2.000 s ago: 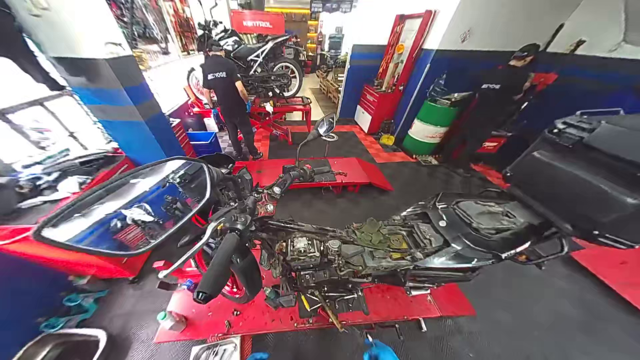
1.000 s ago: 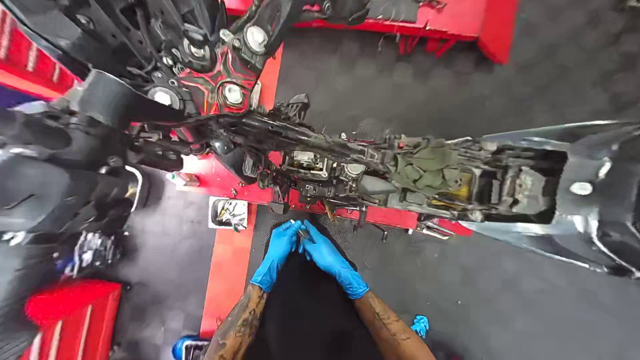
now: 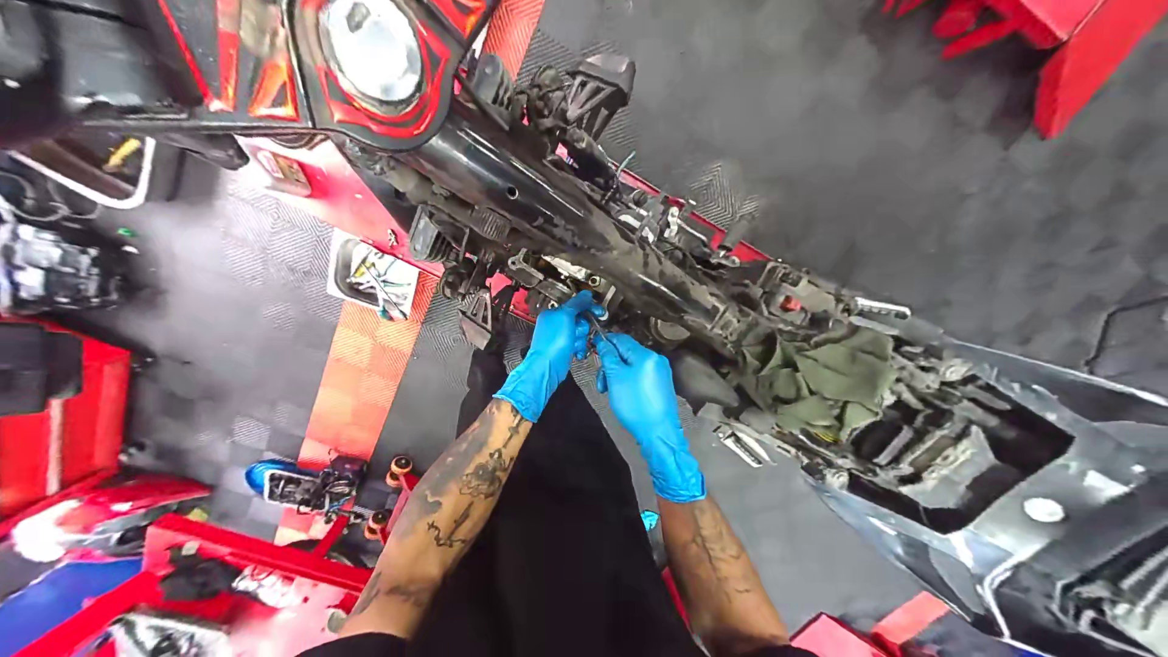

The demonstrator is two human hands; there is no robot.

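A partly stripped motorcycle, its black frame tube [image 3: 566,224] bare, runs diagonally across the view. Below the tube, my left hand [image 3: 557,342], in a blue glove, has its fingertips at the engine area, close to a small metal part. Just right of it, my right hand [image 3: 634,374], also gloved in blue, is closed around a thin dark tool [image 3: 604,336], whose exact kind I cannot tell. The tool's upper end lies near my left fingers. What the left fingertips touch is partly hidden. A green cloth [image 3: 821,379] lies on the frame to the right.
A metal tray [image 3: 345,265] of hand tools sits at the left, by the red lift platform [image 3: 342,196]. The headlight [image 3: 372,50] is at the upper left. A red stand [image 3: 265,557] and loose parts are at the lower left, and the tail fairing [image 3: 1040,506] is at the right.
My hands were together in front of the motorcycle, below the engine; now they are at the engine area, with the tool plain in the right. The view has moved closer to the motorcycle.
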